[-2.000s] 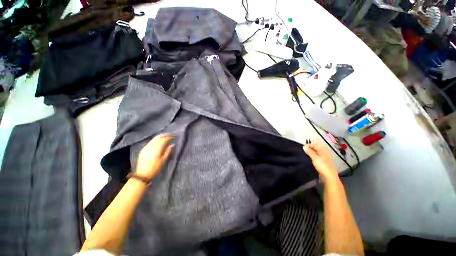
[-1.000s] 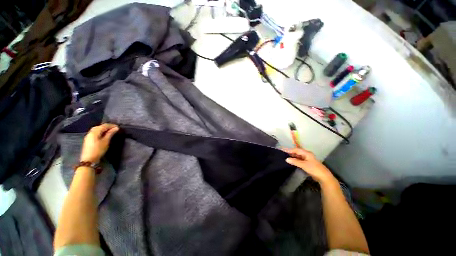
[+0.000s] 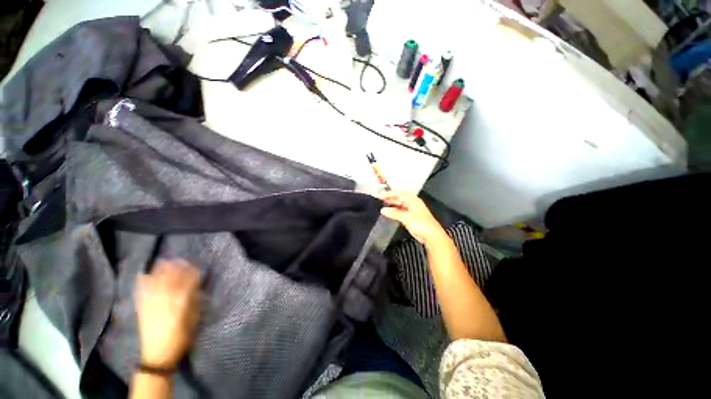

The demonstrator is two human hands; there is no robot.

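A grey woven skirt (image 3: pixel 257 312) lies spread over the table's front edge, with its black lining (image 3: pixel 312 234) turned up in a band across it. My right hand (image 3: pixel 405 214) pinches the right end of the lined edge near the table's corner. My left hand (image 3: pixel 168 304) is blurred over the grey cloth at the lower left; whether its fingers hold any cloth cannot be told.
More grey skirts (image 3: pixel 70 70) are heaped at the upper left. A black pistol-shaped tool (image 3: pixel 263 56) with a cord, a green spool (image 3: pixel 407 59), a blue-and-white tube (image 3: pixel 425 84), a red spool (image 3: pixel 451 95) and a small orange-handled tool (image 3: pixel 377 171) lie on the white table (image 3: pixel 546 140).
The view has swung right, so the table things appear further left. My left hand has left the lined edge and moved down over the grey cloth. My right hand still pinches its end.
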